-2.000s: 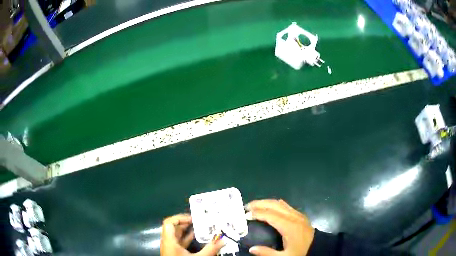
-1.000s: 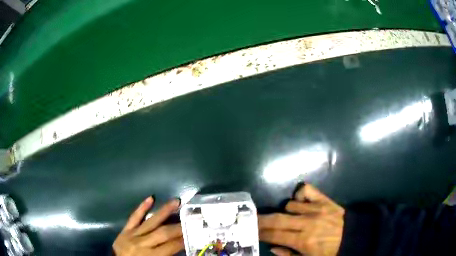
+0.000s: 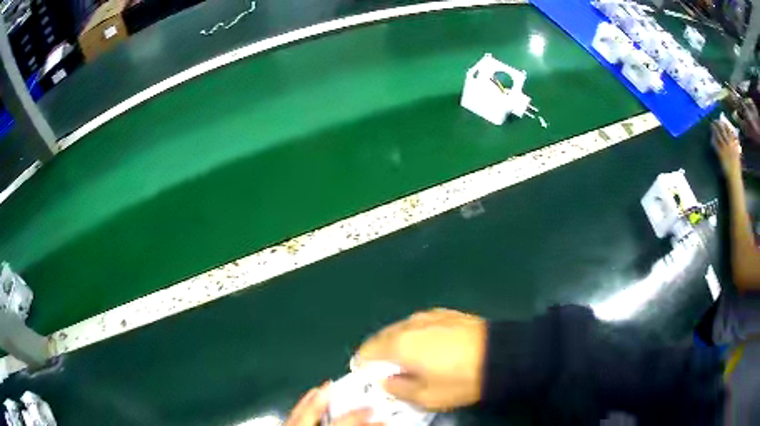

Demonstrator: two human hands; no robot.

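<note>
A white plastic housing point(image 3: 371, 393) is at the bottom centre, low over the dark green bench. My right hand point(image 3: 433, 354) lies over its top and right side, with the fingers bent onto it. My left hand point(image 3: 321, 409) holds its lower left side and is partly cut off by the bottom edge. The hands and housing are slightly blurred. The inside of the housing and any wires in it are hidden.
A white unit point(image 3: 495, 90) with pins stands on the green belt, beyond the whitish rail point(image 3: 333, 235). Another unit point(image 3: 669, 205) is on the bench at right. White pieces point(image 3: 29, 411) lie lower left. A blue mat point(image 3: 679, 112) holds white units; another person's arm point(image 3: 737, 200) is far right.
The view has swung up, showing more belt and the right side. My right hand has moved from beside the housing to over its top. The housing's open side no longer shows.
</note>
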